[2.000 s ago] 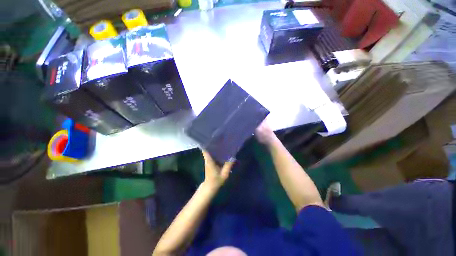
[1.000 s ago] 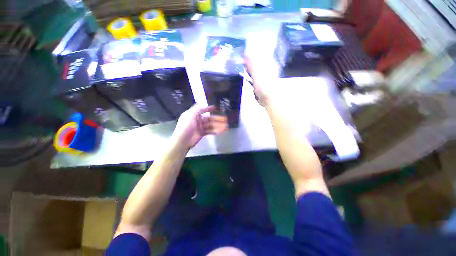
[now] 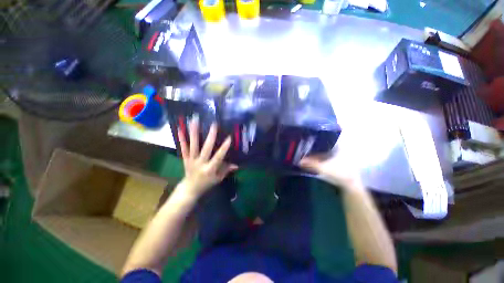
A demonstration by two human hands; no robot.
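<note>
Three black product boxes (image 3: 251,119) stand side by side at the table's front edge, with red and white print on the sides facing me. My left hand (image 3: 203,155) lies with fingers spread against the front of the left box. My right hand (image 3: 326,168), blurred, is at the lower front corner of the right box. The hands hold the row between them. A further black box (image 3: 172,47) stands behind the row at the left.
A blue and red tape dispenser (image 3: 145,109) lies at the table's left corner. Another black box (image 3: 423,69) is at the right by the roller conveyor (image 3: 470,102). An open carton (image 3: 83,193) is below left. A white label strip (image 3: 424,171) hangs at the right edge. Yellow tape rolls (image 3: 213,9) stand at the back.
My hands have left the single box near the middle and are now on a row of three at the front edge. One box stays behind at the left. The view has shifted.
</note>
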